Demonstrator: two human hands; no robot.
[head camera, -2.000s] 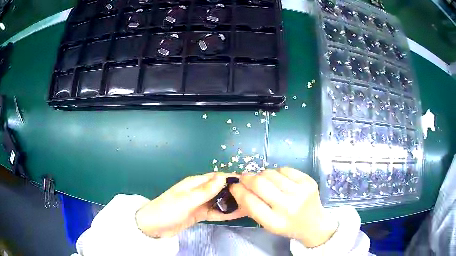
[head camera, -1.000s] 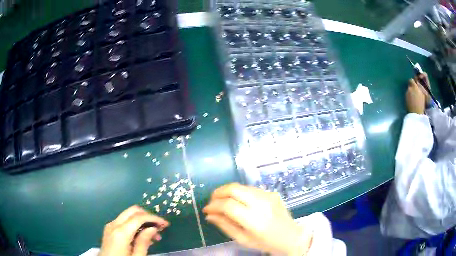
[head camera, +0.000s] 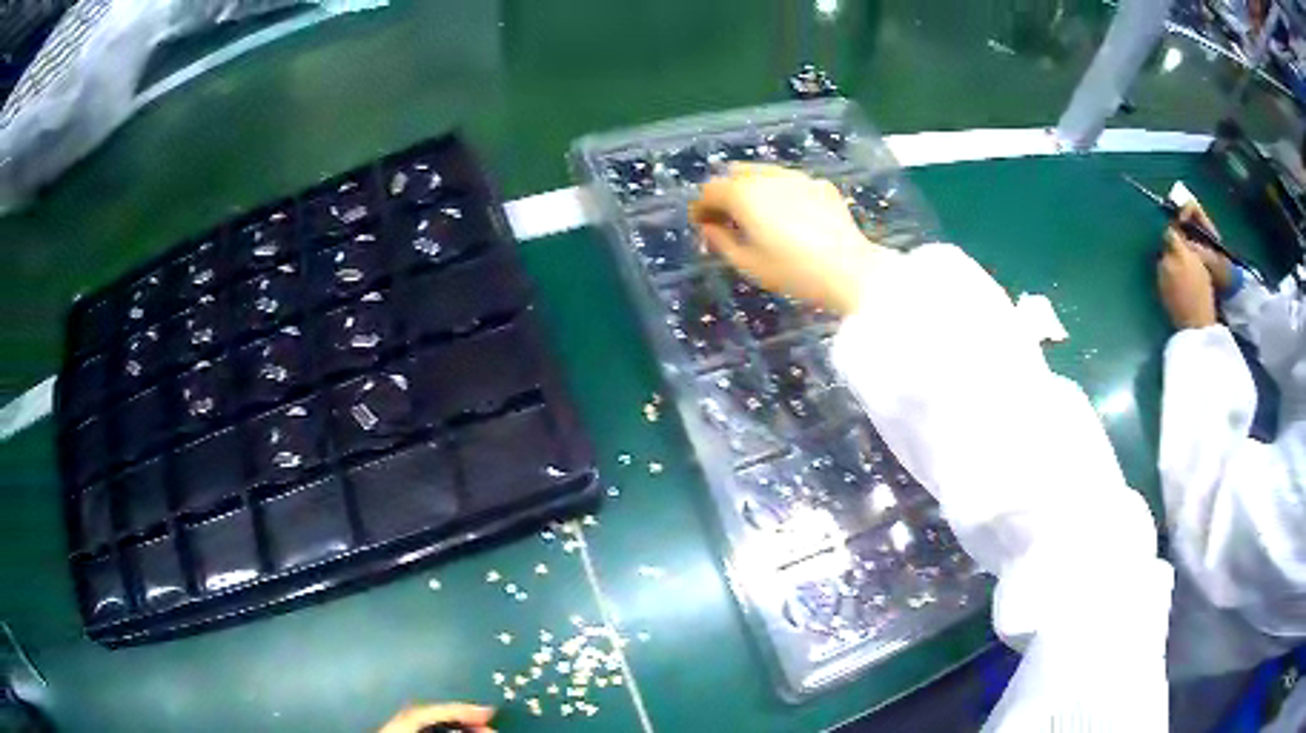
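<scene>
My right hand (head camera: 781, 236) is over the upper part of the clear component tray (head camera: 759, 563), its fingertips bent down among the small dark and metallic parts. Whether it grips a part cannot be seen. My left hand (head camera: 438, 717) is cut off by the bottom edge, with a sliver of something dark at its fingers; what it is cannot be told. The black blister tray (head camera: 337, 537) lies to the left, with round dark housings (head camera: 375, 405) in many upper pockets and empty pockets along its near rows.
Tiny pale pieces (head camera: 573, 666) are scattered on the green bench between the trays. Another person's hands (head camera: 1192, 272) hold a thin dark tool at the right. A white scrap (head camera: 1041, 318) lies right of the clear tray. Grey-white fabric (head camera: 72, 100) shows at the upper left.
My right hand has moved from the near bench up and forward over the clear tray. My left hand has dropped mostly out of the picture. The view has shifted, showing more of the far side.
</scene>
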